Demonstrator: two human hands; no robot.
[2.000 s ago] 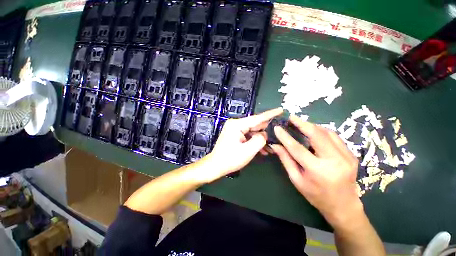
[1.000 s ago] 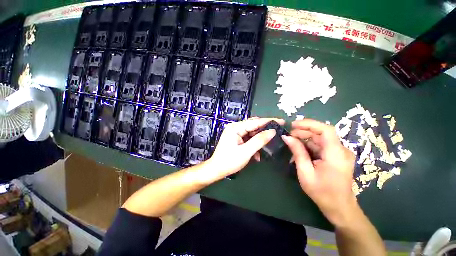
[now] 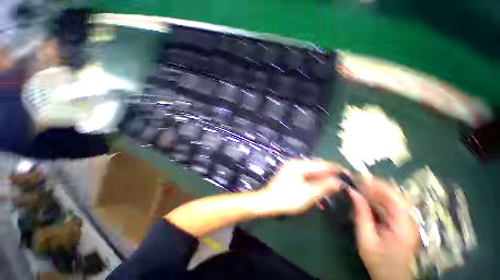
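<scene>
The view is strongly blurred. A small dark housing (image 3: 341,203) shows between my two hands, mostly hidden by the fingers. My left hand (image 3: 299,187) grips it from the left side. My right hand (image 3: 386,219) is at its right side, with thumb and fingers close together at its upper end; whether they hold a small piece cannot be told. A black blister tray (image 3: 328,90) with rows of housings lies left of and beyond my hands. A white scrap pile (image 3: 373,135) lies beyond my right hand, and a mixed black and cream pile (image 3: 441,219) lies to its right.
A white desk fan (image 3: 52,98) stands at the left, with part of a person (image 3: 13,109) beside it. A dark slab (image 3: 482,142) is at the right edge. White tape (image 3: 411,82) borders the green bench. An open cardboard box (image 3: 129,188) is below the bench.
The whole view has swung and blurred, so the scene sits further right and lower. A person has come into view at the left. Both hands remain together around the housing.
</scene>
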